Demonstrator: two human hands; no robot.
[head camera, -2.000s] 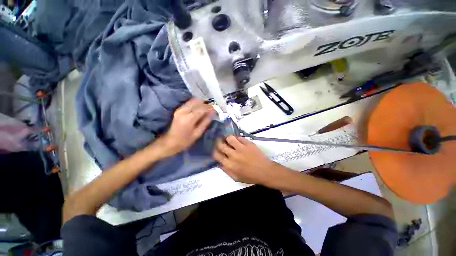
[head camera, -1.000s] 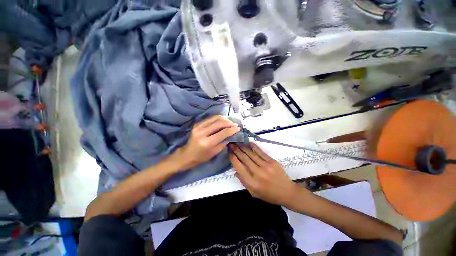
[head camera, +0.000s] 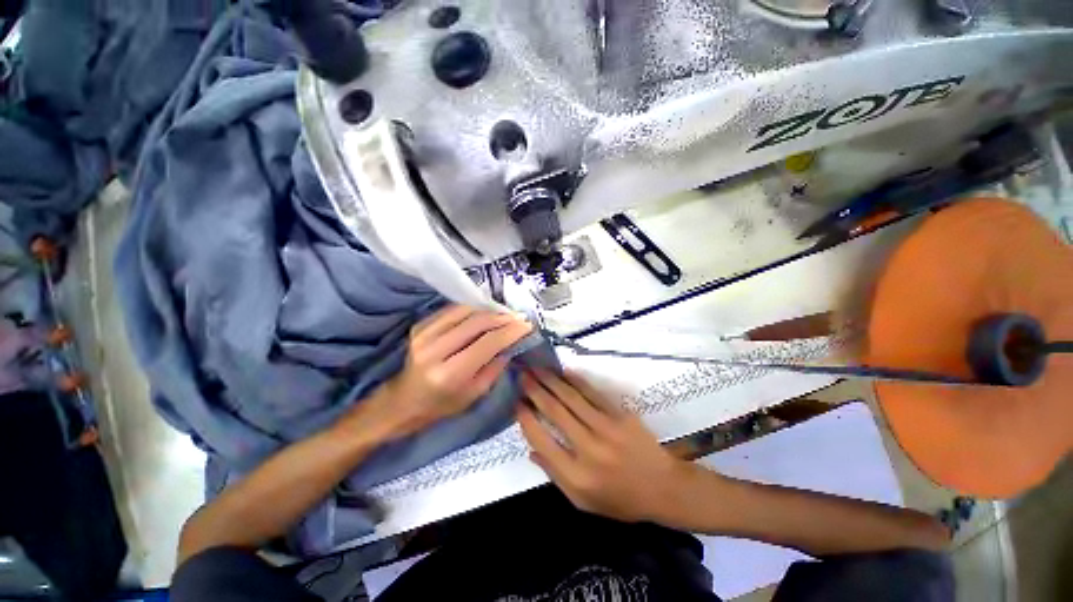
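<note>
The blue-grey garment (head camera: 253, 253) lies in a heap left of the needle area. My left hand (head camera: 453, 365) presses and pinches its edge just in front of the presser foot (head camera: 544, 268). My right hand (head camera: 588, 441) lies beside it, fingertips on the same garment edge. The narrow grey binding tape (head camera: 730, 361) runs from the orange reel (head camera: 941, 435) to the cloth at the needle area. The sewing machine head (head camera: 471, 129) stands over the work. The needle tip and the cloth under the fingers are hidden.
Black thread snips (head camera: 642, 249) lie right of the needle plate (head camera: 574, 273). A pointed tool with a brown handle (head camera: 788, 328) lies near the reel. Dark tools (head camera: 894, 206) lie under the machine arm. A printed measuring scale (head camera: 694, 386) runs along the table's front.
Both hands were blurred and apart at first; they have come together on the garment edge, the left hand flatter. The camera view has shifted; reel, snips and machine keep their places.
</note>
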